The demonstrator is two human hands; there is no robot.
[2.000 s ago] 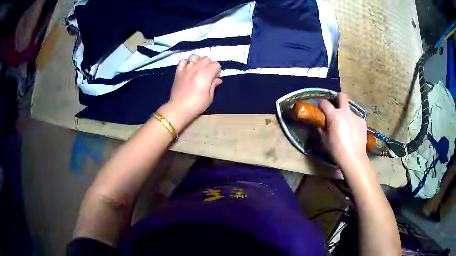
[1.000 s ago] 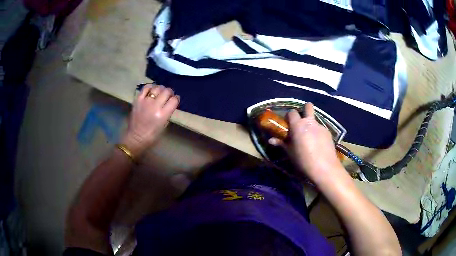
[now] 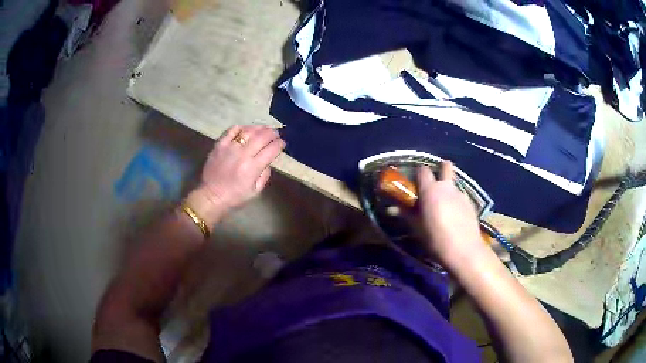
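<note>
The dark navy garment panel (image 3: 418, 145) lies on the beige table cover, with white interfacing (image 3: 354, 76) and a bluer squarish patch (image 3: 563, 127) showing. My left hand (image 3: 244, 159) is at the table's front edge, its curled fingers at the panel's left front corner; the fingertips are hidden, but they seem to pinch it. My right hand (image 3: 445, 213) grips the orange-brown handle of the steam iron (image 3: 382, 159). The iron's tip points left, and it lies over the panel's front edge and the table edge.
The wrapped iron hose (image 3: 591, 230) runs right from the iron. More navy-and-white garment pieces (image 3: 627, 57) lie at the far right. A pale cloth (image 3: 627, 305) hangs at the lower right. The purple apron (image 3: 340, 305) is below the table edge (image 3: 312, 181).
The view has shifted and turned. My left hand has moved from the panel's middle to its left front corner. The iron has moved from the bare cover onto the panel's front edge.
</note>
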